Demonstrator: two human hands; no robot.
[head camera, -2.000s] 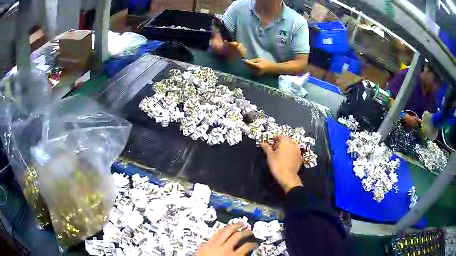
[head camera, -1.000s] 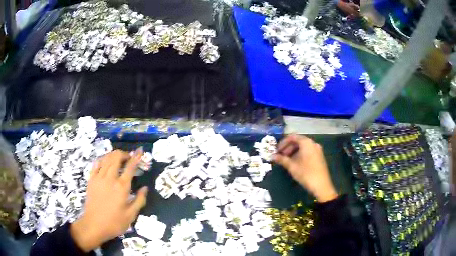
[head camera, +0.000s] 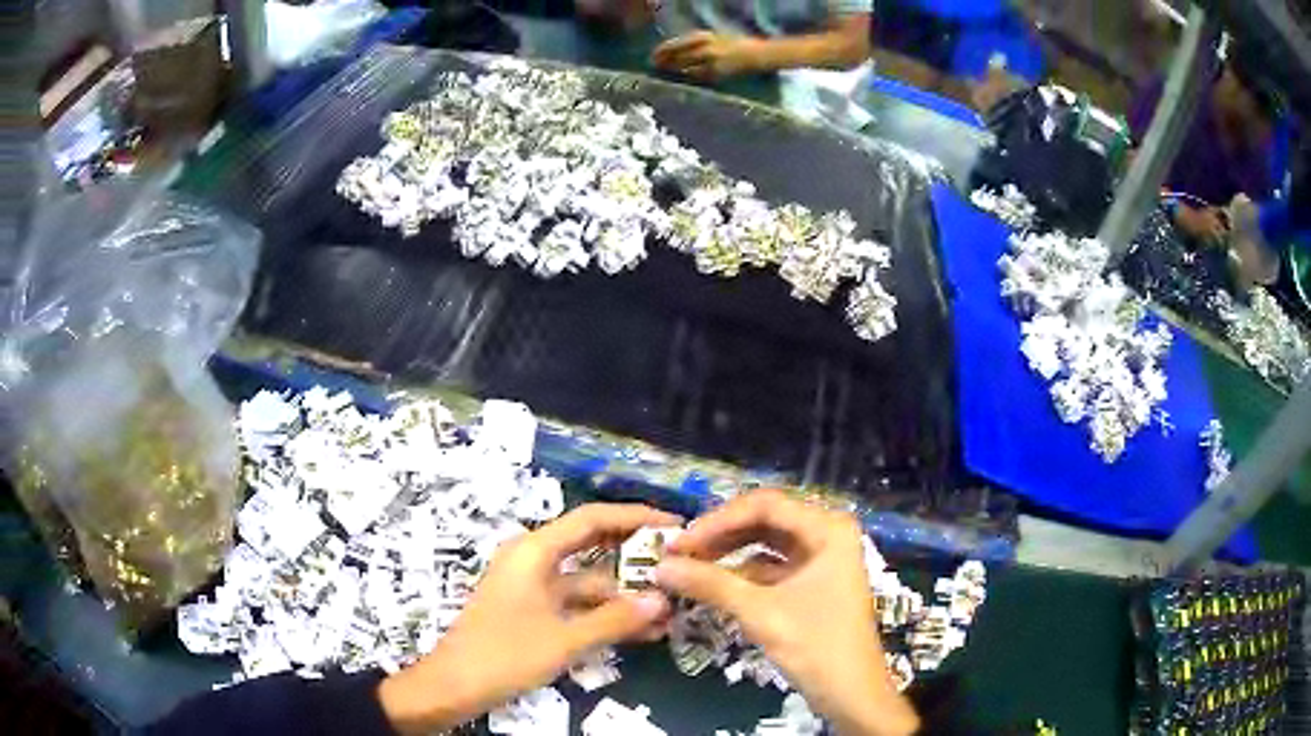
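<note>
My left hand (head camera: 525, 611) and my right hand (head camera: 791, 582) meet in front of me, with their fingertips closed on one white plastic insert (head camera: 644, 555) between them. Whether a brass contact is in the fingers cannot be seen. A big pile of loose white inserts (head camera: 360, 503) lies left of and beneath my hands, and more lie around my right hand. A cluster of fitted inserts with metallic glints (head camera: 575, 180) lies on the black mat (head camera: 575, 360) beyond the blue edge.
A clear plastic bag of brass contacts (head camera: 130, 475) stands at the far left. A blue sheet (head camera: 1006, 417) at the right carries another white pile. Rows of dark units (head camera: 1229, 647) lie at the lower right. A grey post rises at the right. A person's arm (head camera: 769, 55) shows opposite.
My hands have come together on one insert; a second ago they were apart, left over the left pile, right near the right-hand inserts. The view has shifted, bringing the bag back into full view.
</note>
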